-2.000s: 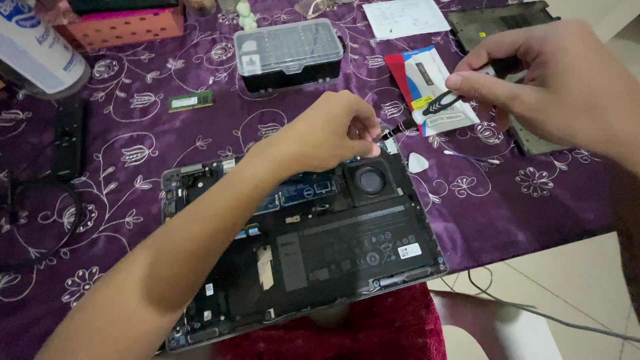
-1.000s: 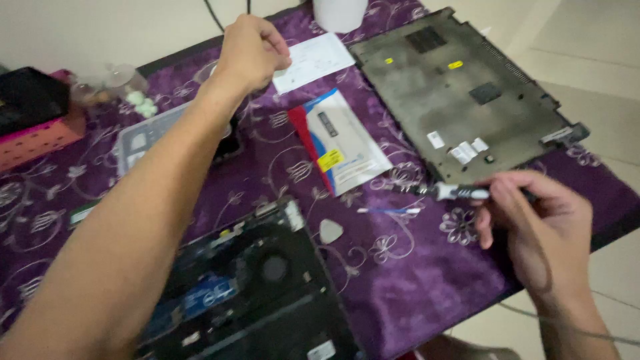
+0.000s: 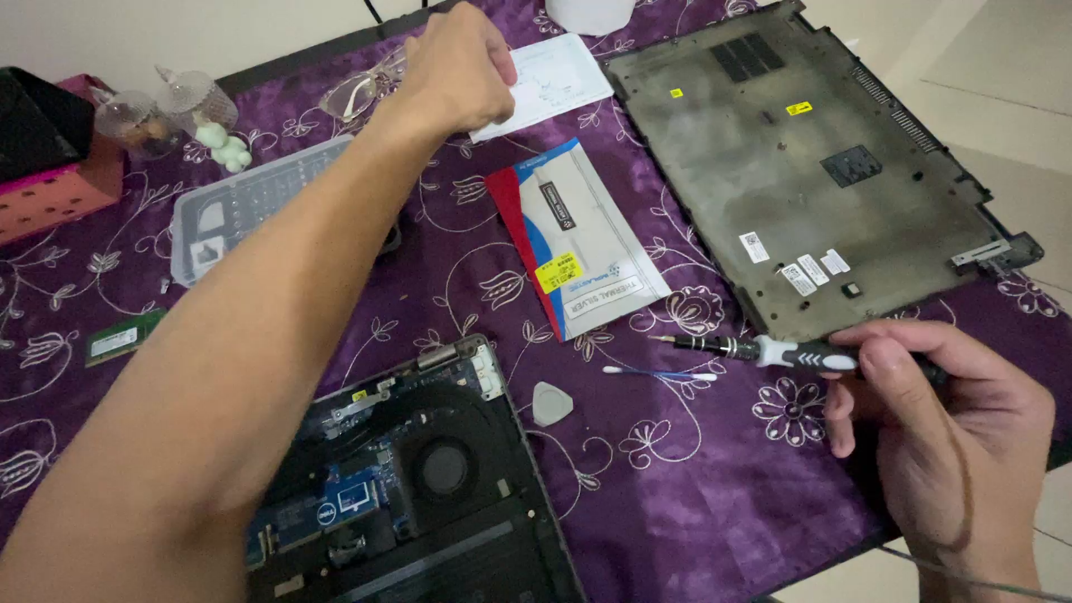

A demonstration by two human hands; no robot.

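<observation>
My right hand [image 3: 946,410] holds a precision screwdriver [image 3: 796,353] with a black and grey handle, its tip pointing left above the tablecloth. My left hand [image 3: 461,75] is over the near left end of a white paper sheet [image 3: 557,79], fingers curled downward; whether it pinches something small cannot be told. Below lies an opened Dell laptop [image 3: 435,536] with its fan and board showing, partly hidden by my left forearm. A guitar-pick-shaped opening tool [image 3: 553,404] and a cotton swab [image 3: 660,373] lie between the laptop and the screwdriver.
The laptop's bottom cover [image 3: 804,184] lies at the right. A thermal silver packet [image 3: 582,243] is mid-table. Behind my left forearm are a clear-lidded case [image 3: 251,197] and eyeglasses [image 3: 352,99]. A green memory module [image 3: 121,337], a polka-dot box [image 3: 63,197] and small figurines [image 3: 222,146] are at the left.
My left hand has moved from the laptop's upper corner to the paper sheet. My right hand has lowered with the screwdriver, away from the laptop. The view has shifted right.
</observation>
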